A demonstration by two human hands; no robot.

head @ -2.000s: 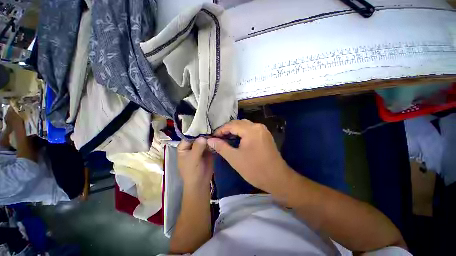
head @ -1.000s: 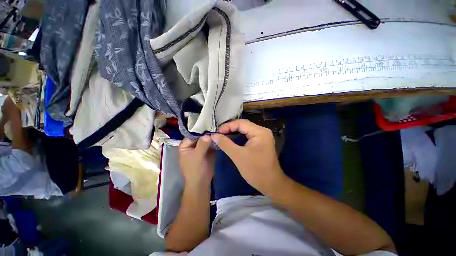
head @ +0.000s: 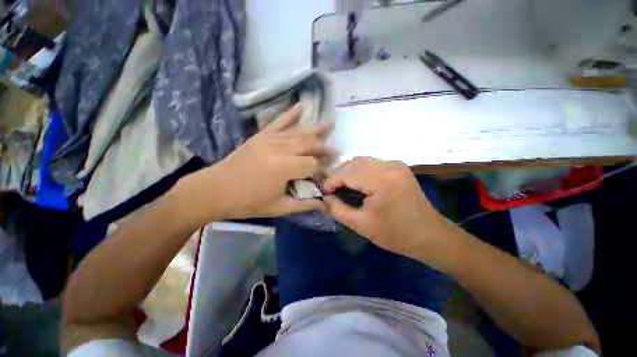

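The garment, blue-grey with a pale leaf print point(head: 199, 77), hangs over the table's left part, with its cream inner side point(head: 122, 157) showing. My left hand point(head: 269, 171) lies over a blurred cream and dark-seamed part, fingers spread, with a small piece of it between thumb and fingers. My right hand point(head: 387, 202) pinches the dark edge of that piece between thumb and fingers, close beside my left hand. A dark item shows inside my right hand; I cannot tell what it is. The hands hide most of the held part.
Black thread snips point(head: 449, 74) lie on the white machine table point(head: 517, 129). A thin grey tool point(head: 443, 8) lies behind them, near the blurred needle area point(head: 351, 38). A red basket point(head: 541, 192) is under the table's edge. Cream fabric lies at lower left.
My left hand has moved up and over the cloth, its forearm now slanting in from the left. The view has shifted, showing more of the machine bed. The held edge has been turned or bunched.
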